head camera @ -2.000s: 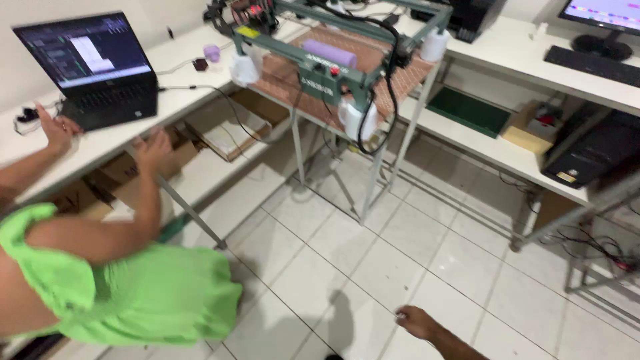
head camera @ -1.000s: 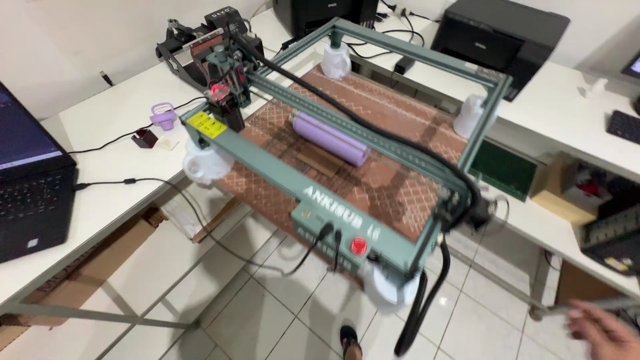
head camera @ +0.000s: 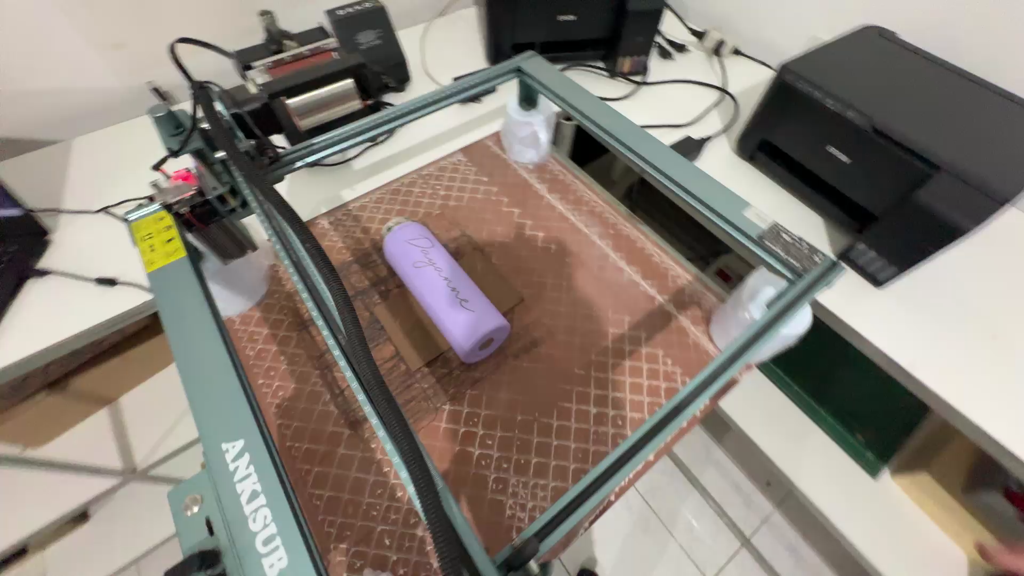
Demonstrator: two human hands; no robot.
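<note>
A lilac bottle [head camera: 446, 292] with script writing on its side lies on a piece of brown cardboard [head camera: 412, 336]. Around it stands the green metal frame of an Ankisub laser engraver [head camera: 640, 148], over a brown patterned board [head camera: 560, 424]. The laser head [head camera: 204, 204], with a red light, is at the frame's left corner, away from the bottle. White mugs [head camera: 528, 132] are under the frame's corners. Only blurred fingers of my right hand [head camera: 1002, 558] show at the lower right edge, apart from the bottle; whether they hold anything is hidden. My left hand is out of view.
Black printers [head camera: 880, 136] stand on the white tables behind and to the right. A roller machine [head camera: 320, 88] is at the back left. Black cables [head camera: 688, 84] run across the tabletop. A green panel [head camera: 848, 400] lies on the shelf below, at the right.
The view has moved in over the engraver. My right hand, more fully visible one second ago, is now mostly out of view. The person in green seen two seconds ago no longer shows.
</note>
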